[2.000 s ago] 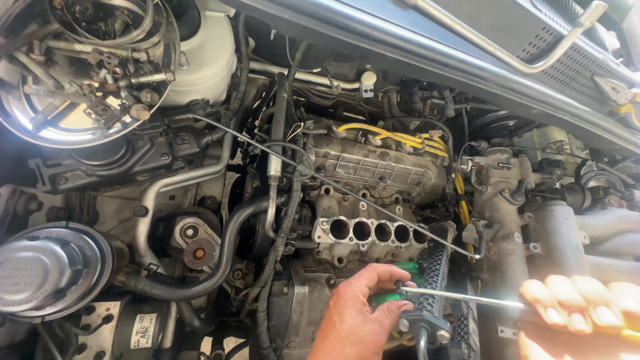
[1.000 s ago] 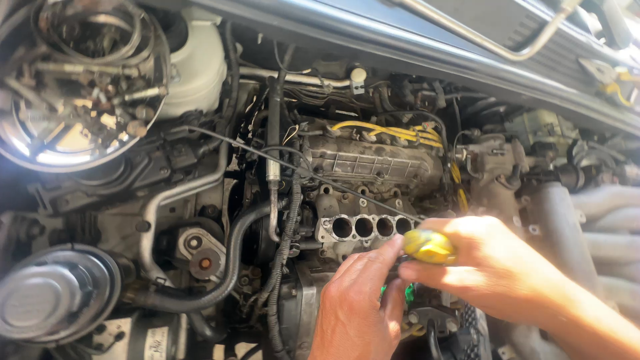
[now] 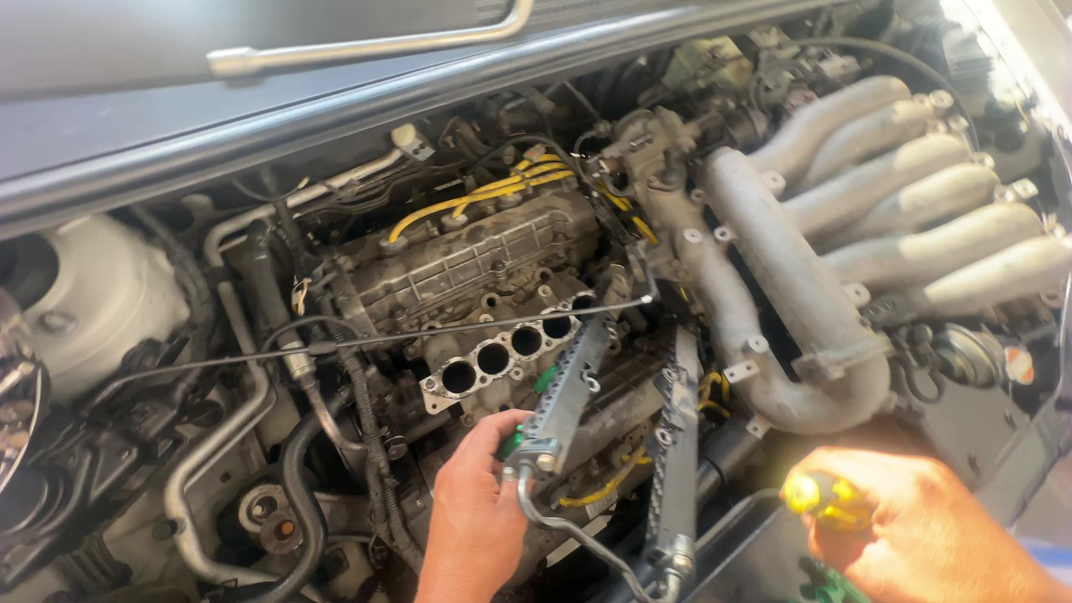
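Observation:
My left hand (image 3: 479, 502) grips the near end of a metal fuel rail (image 3: 569, 402), with green injector parts (image 3: 546, 378) showing along its left side. The rail lies tilted beside the row of round intake ports (image 3: 492, 360). A second fuel rail (image 3: 675, 452) is to its right, joined to the first by a bent metal pipe (image 3: 586, 536). My right hand (image 3: 896, 511), at the lower right, is closed on the yellow handle (image 3: 829, 500) of a screwdriver; its shaft cannot be made out. Something green, blurred, shows below that hand.
A thin dark cable (image 3: 419, 333) runs across the engine above the ports. Yellow ignition leads (image 3: 477, 194) cross the valve cover (image 3: 486, 251). A cast intake manifold (image 3: 804, 276) is at the right. A metal wrench or bar (image 3: 368, 50) lies beyond the front edge.
My right hand has moved away from my left hand to the right, with the yellow handle still in it. The fuel rail by my left hand shows more fully. The view has shifted to the right.

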